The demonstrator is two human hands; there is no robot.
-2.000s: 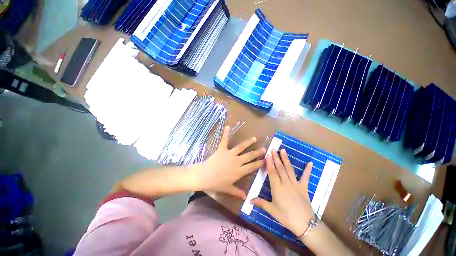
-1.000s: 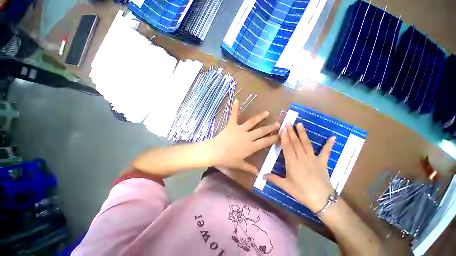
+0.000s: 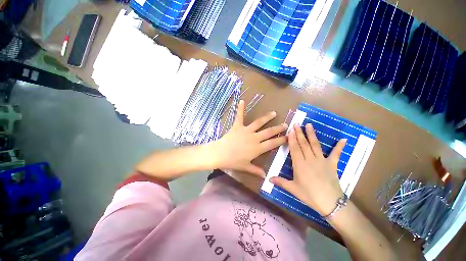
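Note:
A blue solar cell assembly (image 3: 352, 133) lies flat in front of me, with pale lines across it and a white strip (image 3: 277, 171) along its left side and another along its right side. My right hand (image 3: 314, 168) lies spread flat on the assembly, palm down, fingertips near the left white strip. My left hand (image 3: 249, 142) is spread on the tabletop just left of it, fingertips touching or close to the left strip's edge. Neither hand grips anything. The part of the assembly under my right hand is hidden.
White strips (image 3: 143, 76) and a silvery ribbon bundle (image 3: 208, 106) lie left. Curved blue-and-white stacks (image 3: 271, 35) are behind, dark cell stacks (image 3: 378, 46) back right. Loose ribbons (image 3: 416, 206) and an amber piece (image 3: 440, 170) lie right. A phone (image 3: 84, 41) is far left.
The camera view has shifted, so the table things sit higher and further right than two seconds ago. Both hands keep nearly the same spread pose at the assembly.

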